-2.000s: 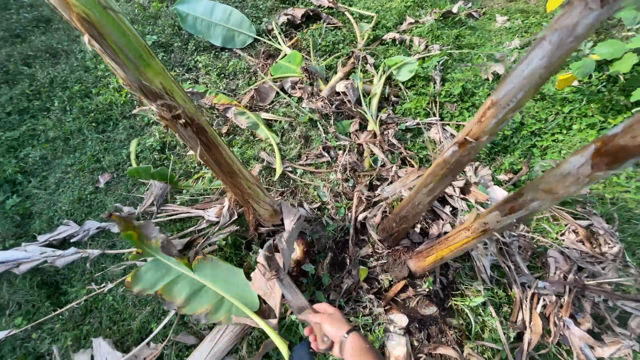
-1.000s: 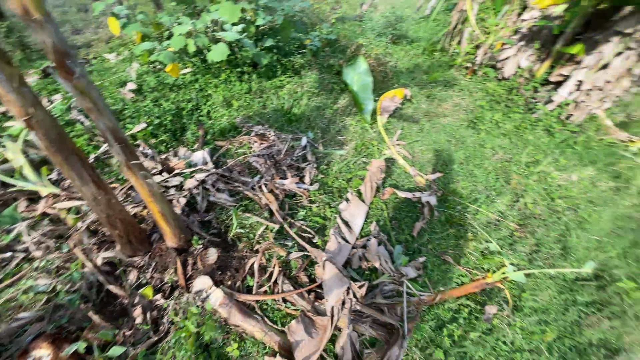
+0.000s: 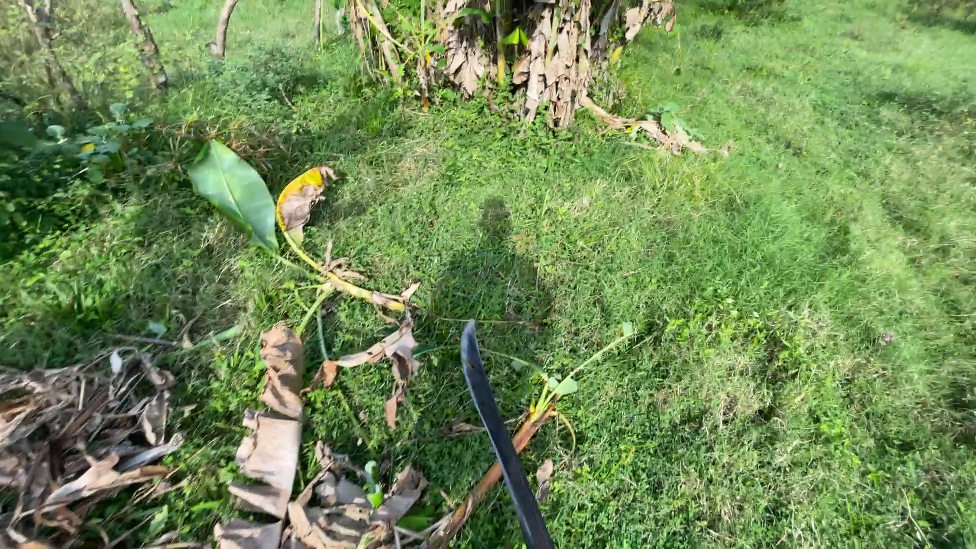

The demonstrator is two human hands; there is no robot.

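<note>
A dark machete blade (image 3: 499,435) rises from the bottom edge, its curved tip pointing up and away over the grass. Its handle lies below the view, and neither of my hands shows. Just under and beside the blade is a cut banana stem (image 3: 484,488) with short green shoots at its upper end. Left of the blade lie a curled dry banana leaf (image 3: 268,450) and a yellow leaf stalk (image 3: 343,286). A broad green leaf (image 3: 235,191) stands out farther left, next to a yellow and brown leaf (image 3: 302,202).
A heap of dry leaves (image 3: 84,442) covers the lower left. Beyond the grass (image 3: 732,305) stands a clump of banana plants hung with dead leaves (image 3: 553,61). Thin trunks (image 3: 145,42) are at the top left. A person's shadow (image 3: 492,267) falls on the grass.
The view has swung far right, away from the leaning banana stems. Two seconds ago a hand showed at the bottom gripping something; now only a machete blade shows there.
</note>
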